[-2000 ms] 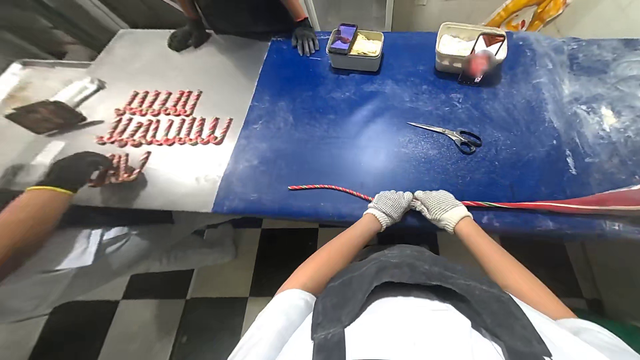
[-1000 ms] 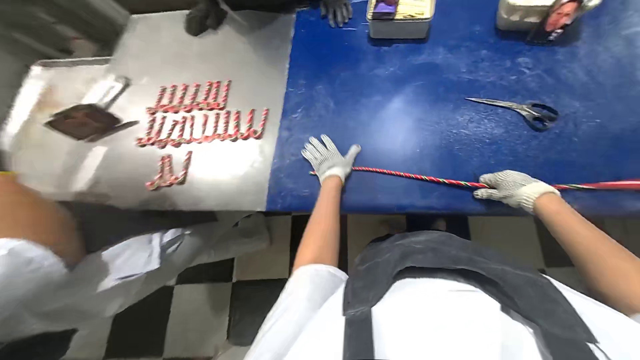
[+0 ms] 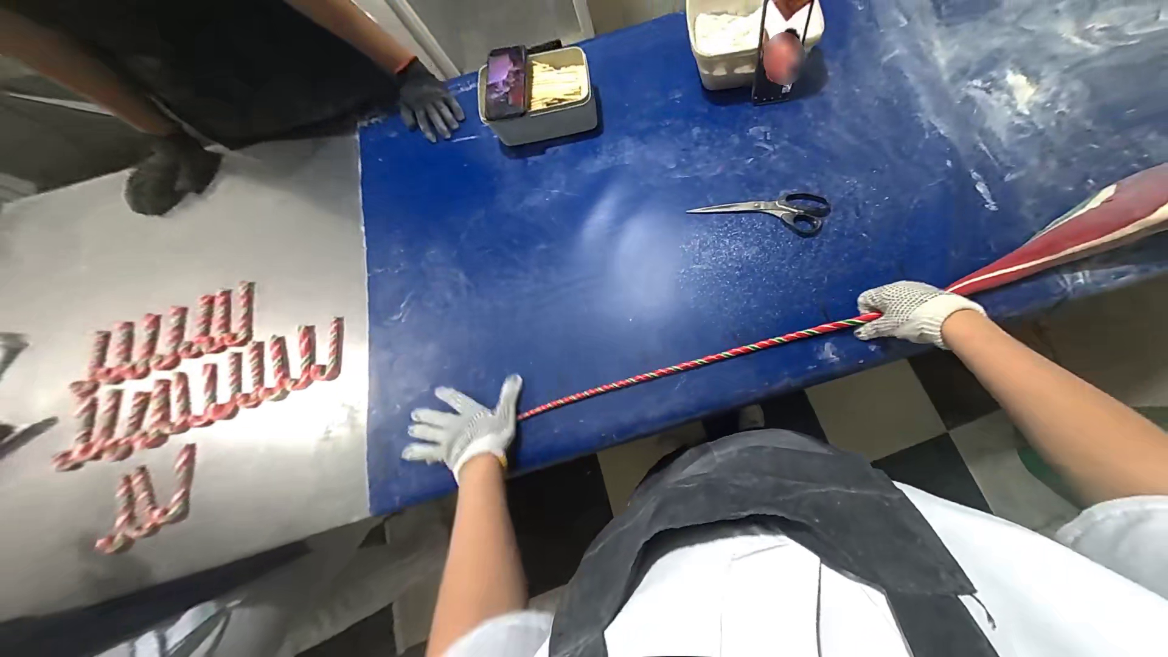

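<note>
A thin rope of red, green and white striped candy (image 3: 703, 361) runs across the blue table, twisted in a spiral. My left hand (image 3: 465, 426), in a white knit glove, lies flat at its left end, fingers spread, palm down. At the right, my gloved right hand (image 3: 912, 313) is closed around the rope where it widens into a thick red and white candy mass (image 3: 1086, 224). Black-handled scissors (image 3: 776, 210) lie beyond the rope, touched by neither hand.
Rows of striped candy canes (image 3: 173, 392) lie on the metal table (image 3: 274, 246) at left. A co-worker's black-gloved hands rest near the far side. Toward the back stand a container of sticks (image 3: 547, 123) with a phone on it and a tub of white powder (image 3: 721, 68) with another phone.
My hands were together on the rope two seconds ago; now they are far apart with the twisted rope between them. The other person's arm at lower left has gone from view.
</note>
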